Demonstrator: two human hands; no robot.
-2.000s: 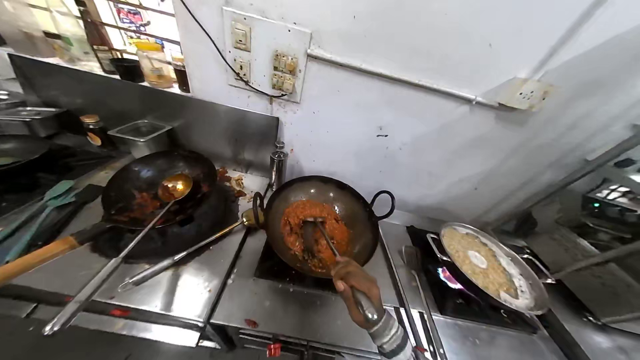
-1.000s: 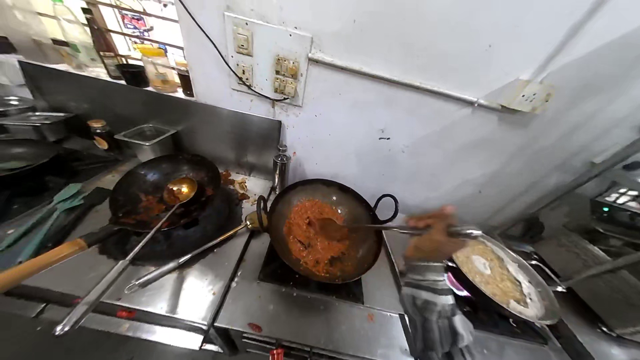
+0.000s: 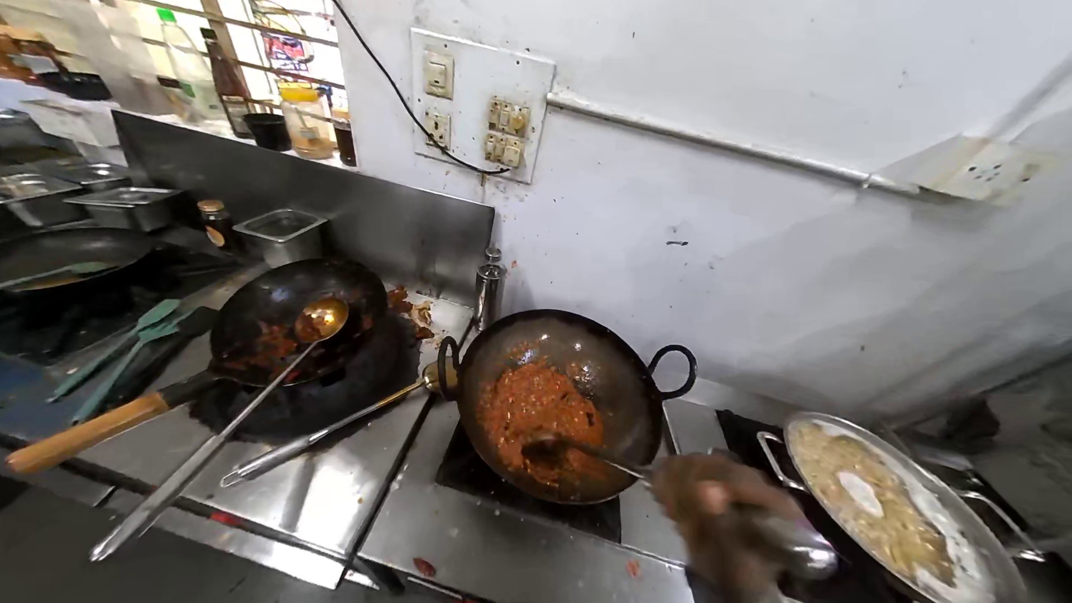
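My right hand [image 3: 729, 519], blurred, grips the handle of a metal ladle [image 3: 553, 452] whose bowl rests in a thick orange-red sauce [image 3: 536, 410]. The sauce lies in a dark two-handled kadai [image 3: 624, 377] on the middle burner. Left of it, a black wok [image 3: 251, 310] with a wooden handle holds sauce residue and a second ladle [image 3: 322, 318]. Another long-handled utensil [image 3: 335, 427] lies between the two vessels. My left hand is not in view.
A shallow steel pan [image 3: 871, 494] of pale food stands at the right. Green spatulas [image 3: 126, 352], a steel container [image 3: 280, 230] and a jar [image 3: 216, 224] are at the left. A steel pepper-mill-like cylinder [image 3: 488, 289] stands behind, near the wall with a switchboard [image 3: 481, 105].
The ladle, upright over the sauce and then stretched out to the right, now slants into the front of the kadai. My right hand has come back down toward the front edge.
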